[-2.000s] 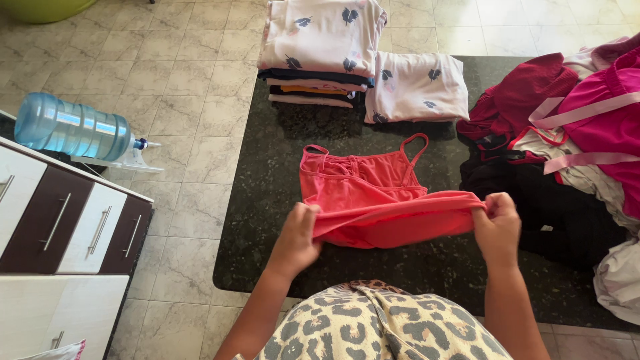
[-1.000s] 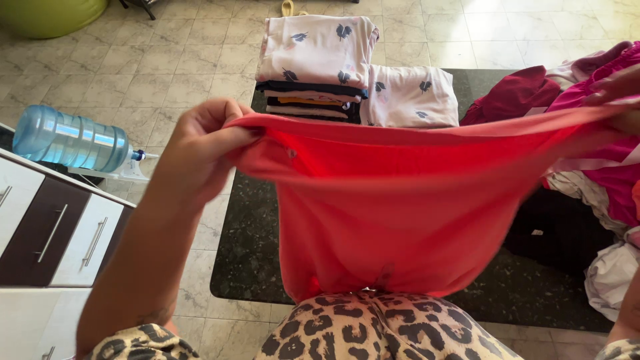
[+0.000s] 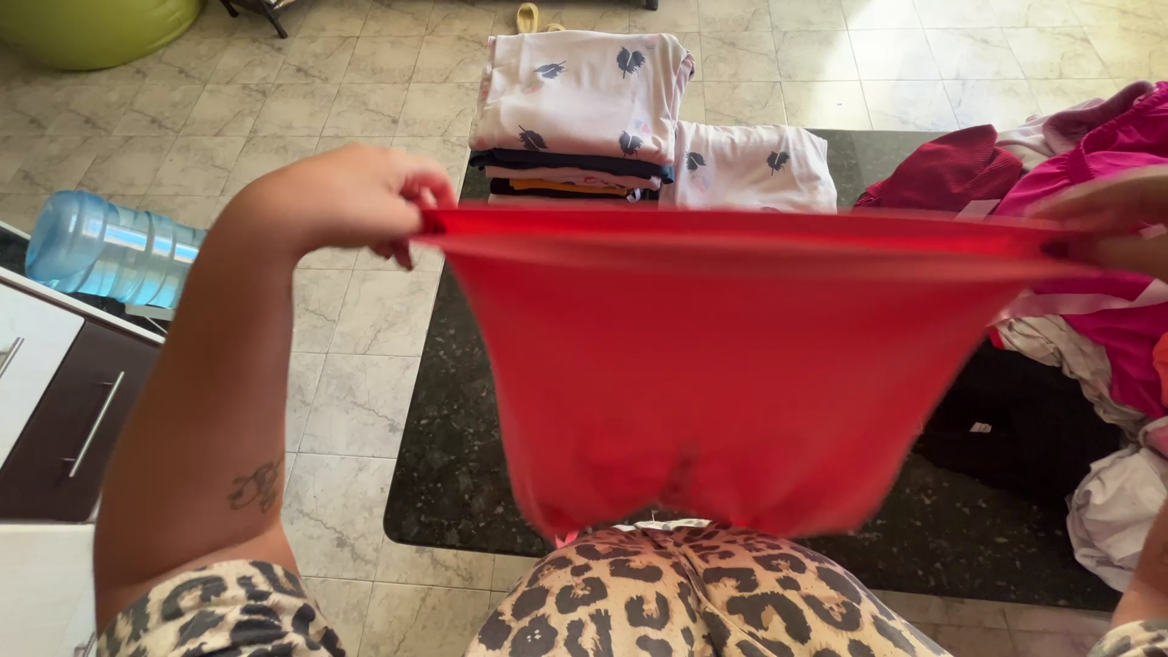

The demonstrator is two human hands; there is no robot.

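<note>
A red garment (image 3: 721, 374) is stretched wide in the air, its hem taut near the top and its body hanging toward my leopard-print clothing. At the hem's left end, my left hand (image 3: 351, 201) pinches the fabric. My right hand (image 3: 1109, 224), blurred and partly cut off by the frame's right edge, holds the other end. Beyond the garment lies a stack of folded clothes (image 3: 584, 96), topped by a white cloth with dark leaf prints. Beside it rests a folded white cloth (image 3: 753, 169) with matching prints.
Under the garment is a dark speckled stone countertop (image 3: 447, 474). A heap of loose clothes (image 3: 1122, 319), pink, dark red, black and white, lies on its right side. At the left, a blue water jug (image 3: 114, 246) lies near drawers (image 3: 82, 420). A green rounded object (image 3: 100, 32) stands on the tiled floor.
Two seconds ago the red garment, with thin straps, lay partly on the countertop, its hem in both hands. Now it is lifted and spread, hiding more of the countertop. My hands are farther apart.
</note>
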